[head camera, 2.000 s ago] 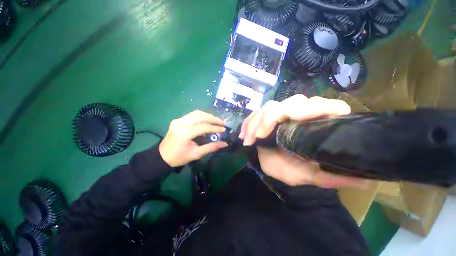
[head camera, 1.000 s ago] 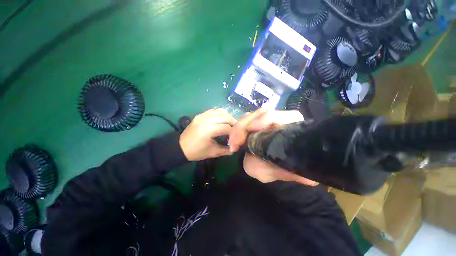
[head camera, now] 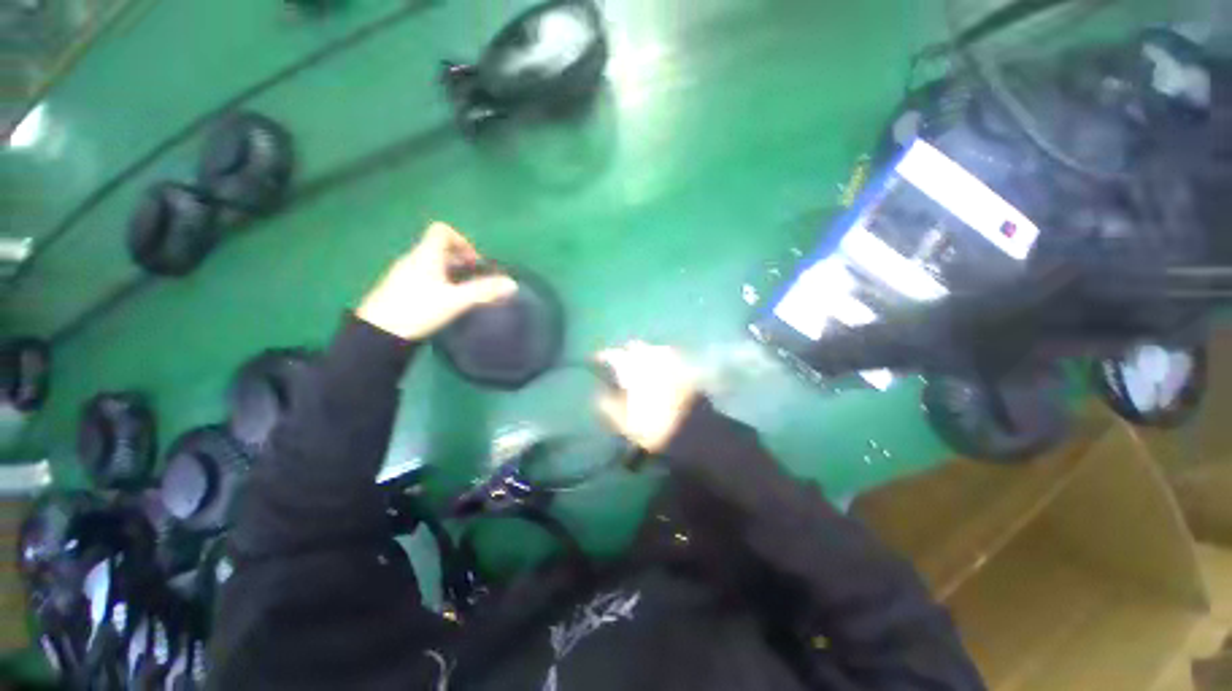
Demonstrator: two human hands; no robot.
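My left hand (head camera: 430, 286) is closed on the edge of a black fan head (head camera: 507, 334), whose round back faces up over the green surface. My right hand (head camera: 651, 392) is blurred, with curled fingers, to the right of the fan head and apart from it. A small dark piece shows just under my right hand, but I cannot tell whether it is held. A thin cable (head camera: 574, 479) loops between my hands and my body. A dark blurred shape, probably the electric screwdriver (head camera: 980, 324), lies across the view at the right.
The blue and white screw tray (head camera: 881, 266) lies at the right, with tiny screws around it. A fan pile (head camera: 1094, 122) is behind it. An open cardboard carton (head camera: 1067, 554) is at the lower right. More fan heads (head camera: 203, 473) are at the left, and one blurred fan (head camera: 541, 61) is at the top.
My hands have separated, and my left hand has taken hold of a fan head. The screwdriver is away from my right hand. The view has shifted, showing more fans at the left.
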